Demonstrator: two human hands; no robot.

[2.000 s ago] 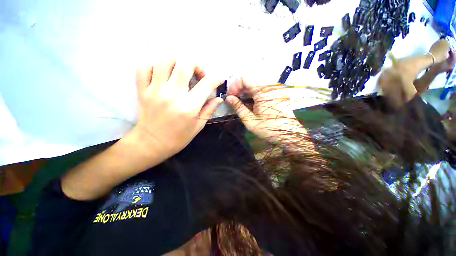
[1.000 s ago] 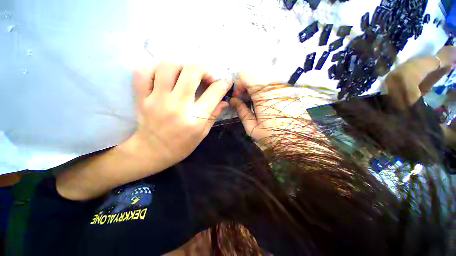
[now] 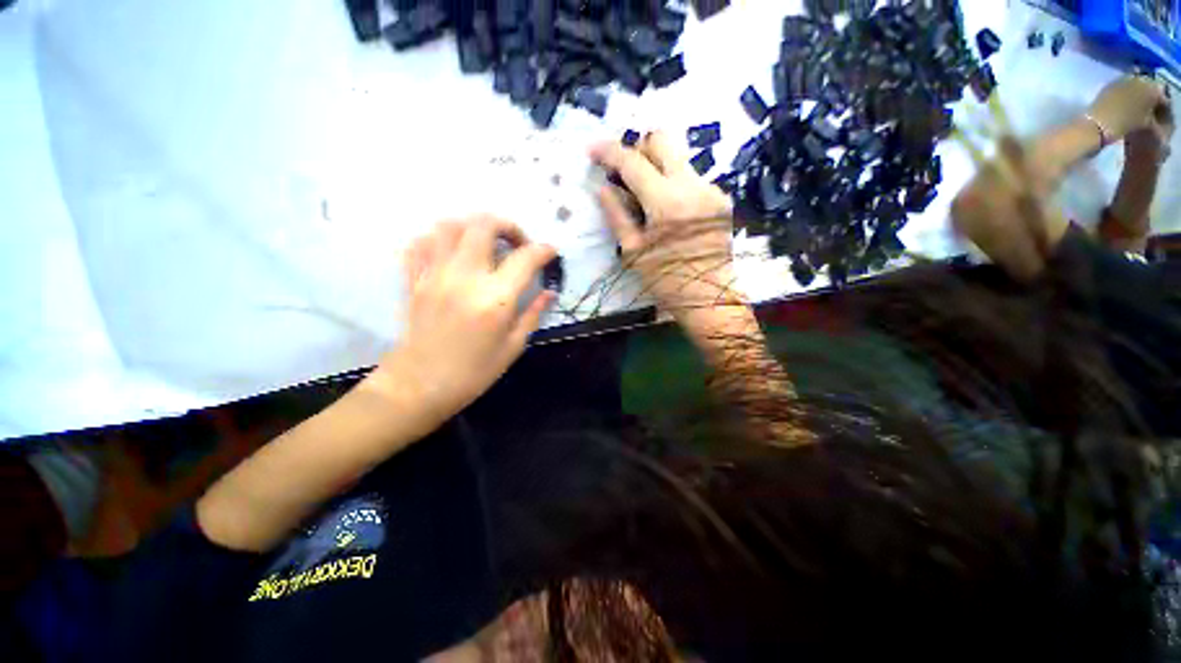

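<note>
My left hand (image 3: 469, 292) is low over the white table covering, with a small black moulded part (image 3: 553, 272) pinched at its thumb and fingertips. My right hand (image 3: 676, 214) is apart from it, farther forward, its fingers reaching onto the white surface. Something dark shows between its thumb and fingers; I cannot tell if it is held. Another black part (image 3: 631, 137) lies just beyond its fingertips. Strands of hair cross my right wrist.
An upper pile of black parts (image 3: 570, 45) lies ahead. A wide right-hand pile (image 3: 829, 168) lies beside my right hand. Tiny dark specks dot the white covering (image 3: 233, 168). Another person's hands (image 3: 1124, 110) and a blue bin (image 3: 1107, 18) are at far right.
My hands have parted; the right has moved forward, away from the left. The left still has a black part at its fingertips. The view has shifted, showing more of the upper pile.
</note>
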